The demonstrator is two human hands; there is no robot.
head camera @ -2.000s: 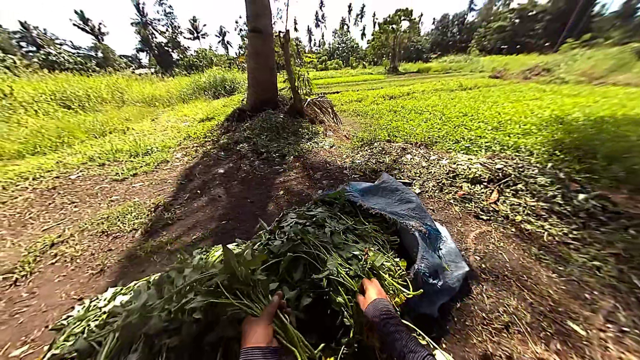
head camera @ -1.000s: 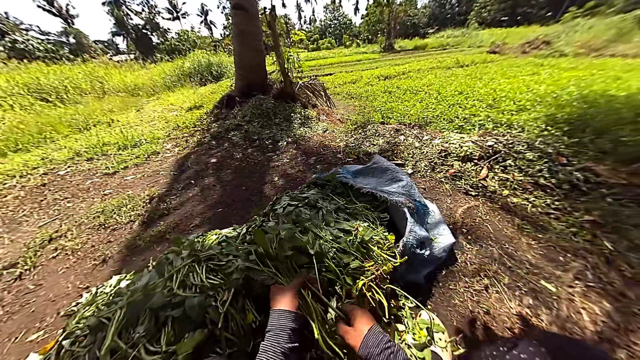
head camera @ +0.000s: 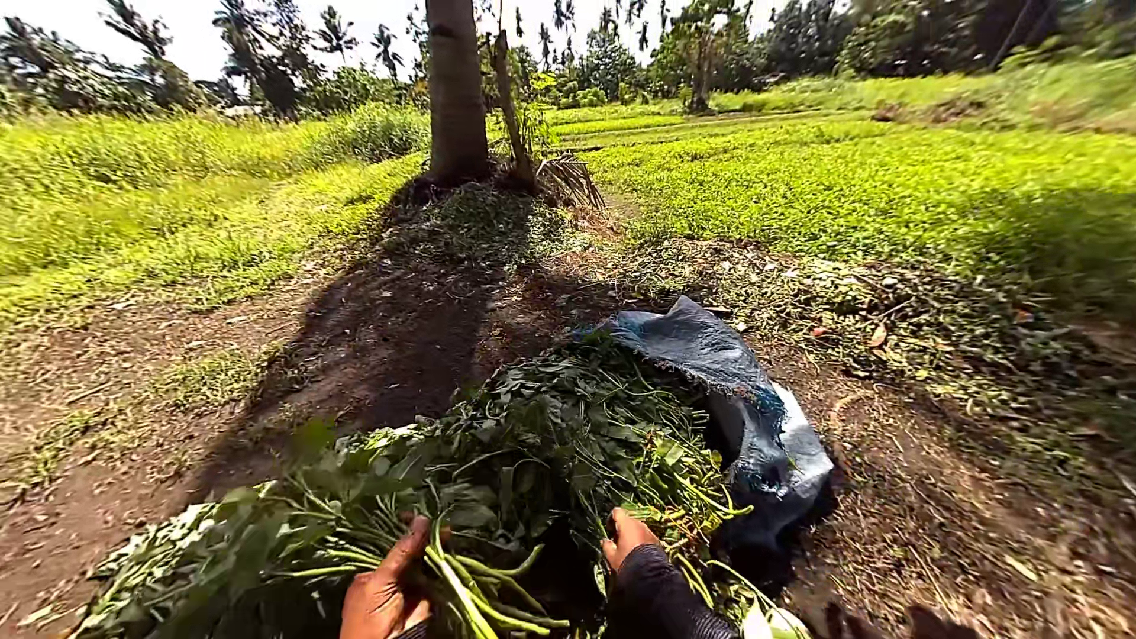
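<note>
A large heap of leafy green stems point(head camera: 524, 426) lies across the lower middle of the head view. At its left part my left hand point(head camera: 390, 577) is closed around a bunch of stems point(head camera: 470, 590), whose pale cut ends point down and right. Farther right, my right hand point(head camera: 628, 537) touches stems at the heap's right side, below some yellowing ones; its fingertips are partly hidden, so its hold is unclear. A blue-grey woven sack point(head camera: 710, 355) lies open along the heap's right edge, with its paler side turned up.
Bare soil with dry litter point(head camera: 932, 524) surrounds the heap. Ahead stand a thick tree trunk point(head camera: 457, 98) and a thin leaning stem point(head camera: 510, 106), with a dry palm frond point(head camera: 572, 177) beside them. A low green crop point(head camera: 870, 177) spreads at the right.
My hands were close together one second ago and are now farther apart. My left hand has moved left, with a bunch of stems now plainly in it.
</note>
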